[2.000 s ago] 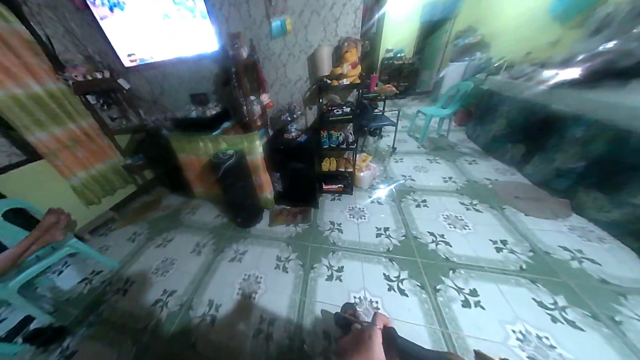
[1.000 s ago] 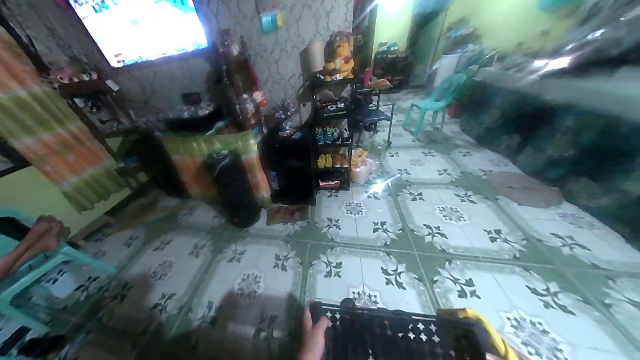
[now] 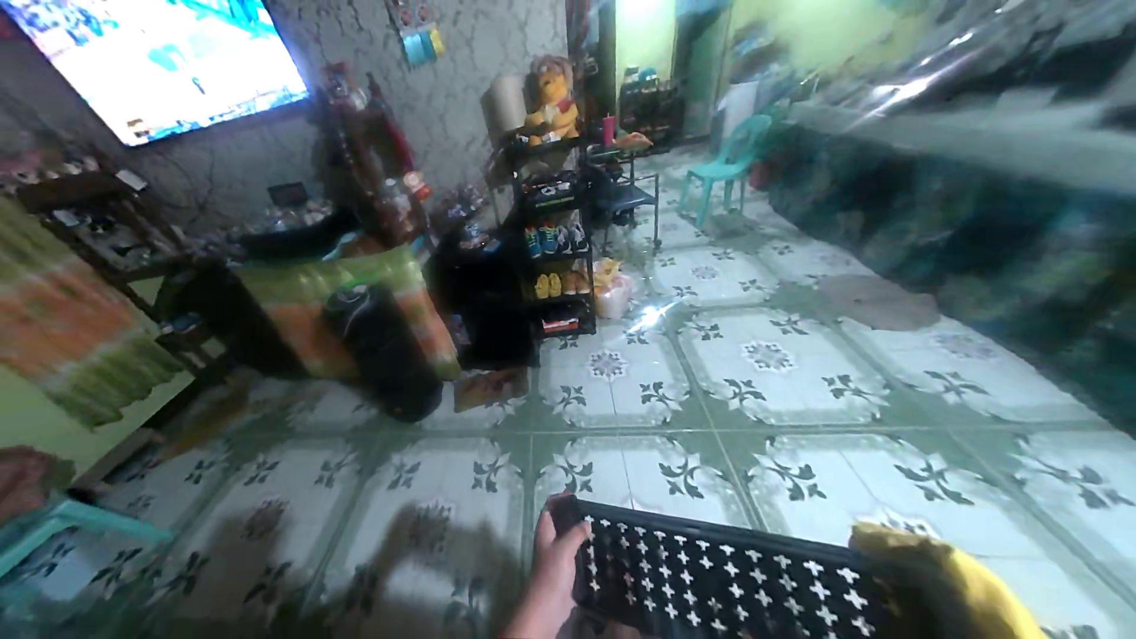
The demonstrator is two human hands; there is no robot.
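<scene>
A black plastic panel (image 3: pixel 710 568) with rows of cross-shaped holes spans the bottom centre, above the tiled floor. My left hand (image 3: pixel 557 568) grips its left end, the thumb over the front edge. At its right end a yellow and dark cloth-like thing (image 3: pixel 950 577), blurred, covers or touches the panel. My right hand cannot be made out; it may be under that yellow thing or below the frame.
Ahead stands a black shoe rack (image 3: pixel 568 248) with a plush bear on top. A dark upright bag (image 3: pixel 382 355) is left of it, a green plastic chair (image 3: pixel 728 169) farther back. A grey mat (image 3: pixel 877 302) lies beside a draped surface (image 3: pixel 958 133). Another green chair (image 3: pixel 80 532) is lower left.
Two seconds ago the panel was not in view and a hand was near the bottom centre. One second ago the panel was there, and its hole pattern now faces the camera more fully.
</scene>
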